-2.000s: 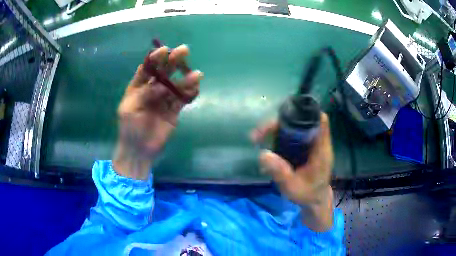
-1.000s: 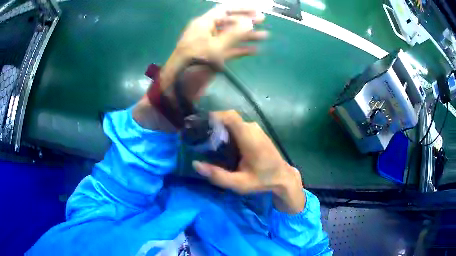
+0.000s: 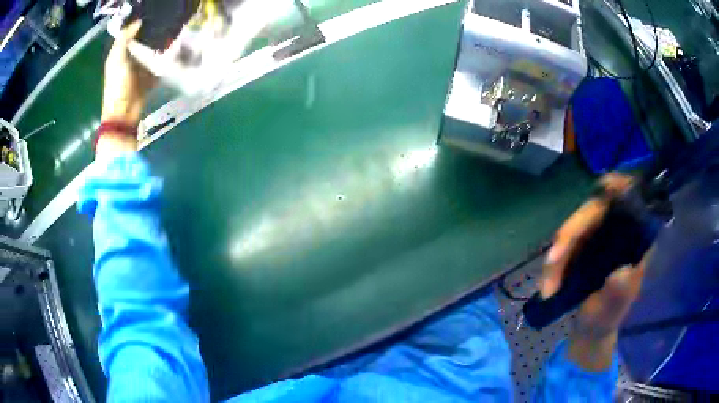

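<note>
My left hand [image 3: 126,83] reaches to the top left, with a dark red band at its wrist. Its fingers grip the near edge of a white appliance unit [image 3: 193,67] with black parts, which is blurred and cut off by the top edge. My right hand [image 3: 595,271] is at the lower right, closed around a black handheld tool [image 3: 603,248]. The tool is tilted and blurred, and its far end merges with dark things at the right.
A grey-white box fixture with small metal screws [image 3: 504,102] stands on the green bench [image 3: 339,228] at the upper right. A blue item [image 3: 607,122] lies beside it. Another white unit [image 3: 12,169] shows at the left edge. Black cords run at the upper right.
My left hand has moved away from the tool, forward and left to the white unit. My right hand has carried the tool to the lower right. The camera view has turned.
</note>
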